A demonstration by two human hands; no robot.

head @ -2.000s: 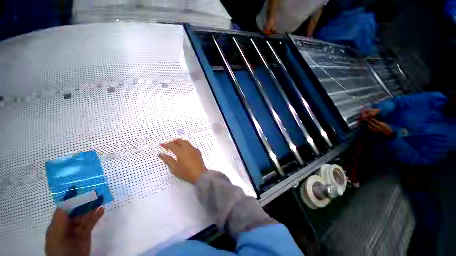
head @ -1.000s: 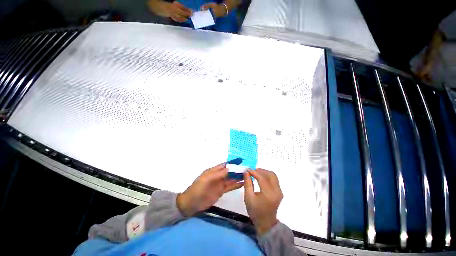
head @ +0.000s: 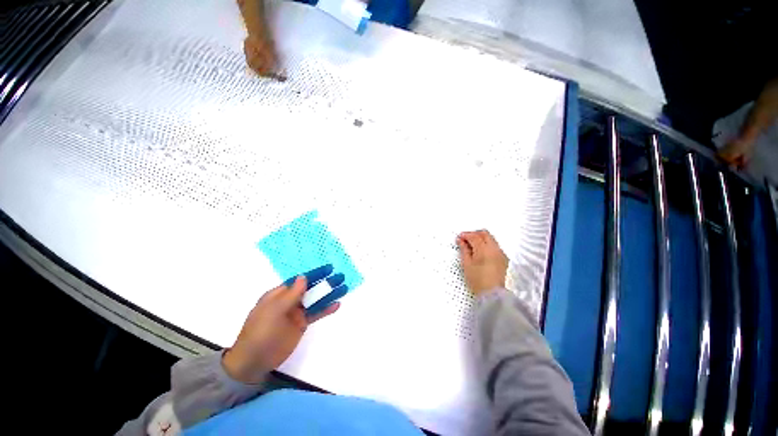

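Note:
A large glossy white sheet point(head: 409, 187) with rows of tiny dots and a few dark squares lies in front of me. My left hand point(head: 275, 328) holds a translucent blue sticker sheet point(head: 309, 247) with a small white strip near its lower part, above the lower middle of the white sheet. My right hand point(head: 484, 260) is at the white sheet's right part, its fingers bent together and pointing down at the surface. Whether a small piece is between its fingertips cannot be told.
Another person's hand point(head: 261, 56) touches the sheet's far side, near another blue sticker sheet point(head: 348, 12). Steel rollers point(head: 611, 255) over blue board lie to the right. A white stack point(head: 546, 43) stands beyond. Another hand point(head: 737, 152) is at far right.
My hands have parted: the left moved left with the blue sheet, the right moved right onto the white sheet. The person opposite now reaches onto the sheet.

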